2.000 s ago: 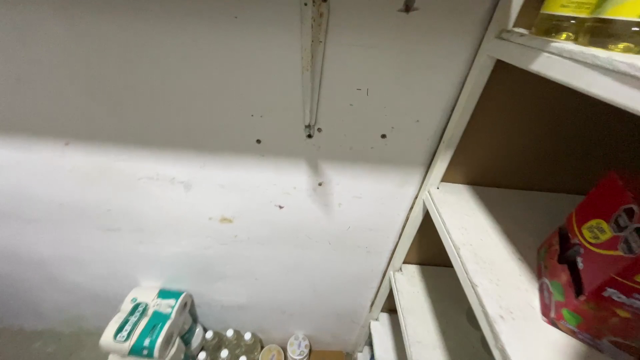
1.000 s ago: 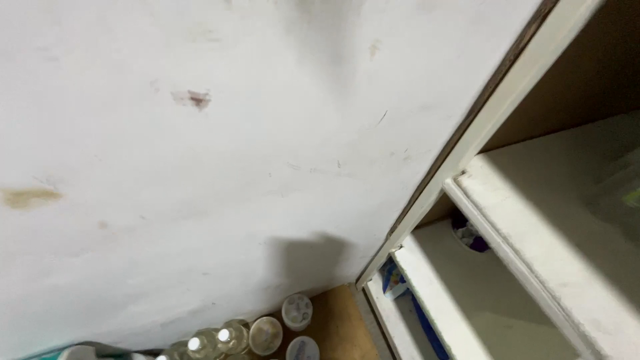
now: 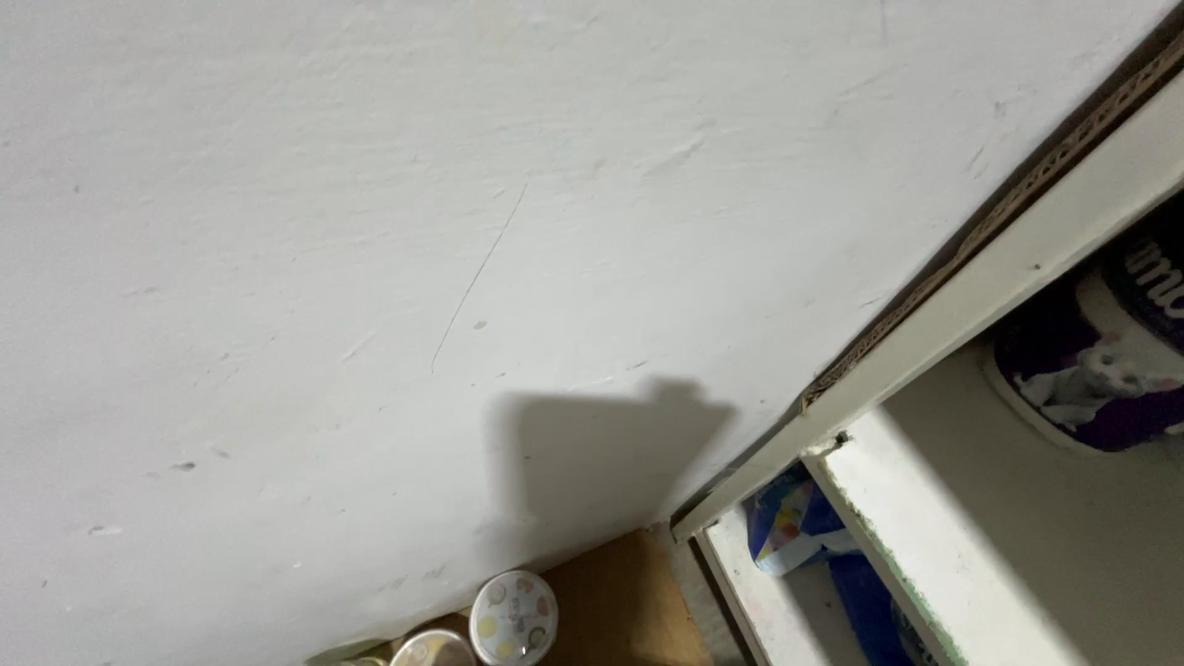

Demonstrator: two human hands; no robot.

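Note:
Neither my left hand nor my right hand shows in the head view. Nearest the camera is a scuffed white wall (image 3: 370, 231), with a dark blocky shadow (image 3: 601, 453) on its lower part. At the bottom, a round tub with a dotted lid (image 3: 514, 618) stands beside a second round lid (image 3: 433, 649), partly cut off by the frame. On the right shelf sits a dark purple container with a picture of a white cat (image 3: 1096, 370).
A white shelf unit (image 3: 971, 314) runs diagonally along the right, with corrugated cardboard (image 3: 1045, 180) between it and the wall. Blue packages (image 3: 795, 518) lie on its lower shelf. A brown board or cardboard surface (image 3: 620, 601) is at the wall's foot.
The view has moved down and closer to the shelf foot. The toilet paper pack, the clear bottles and the red box seen earlier are out of view; the cat-picture container now shows plainly.

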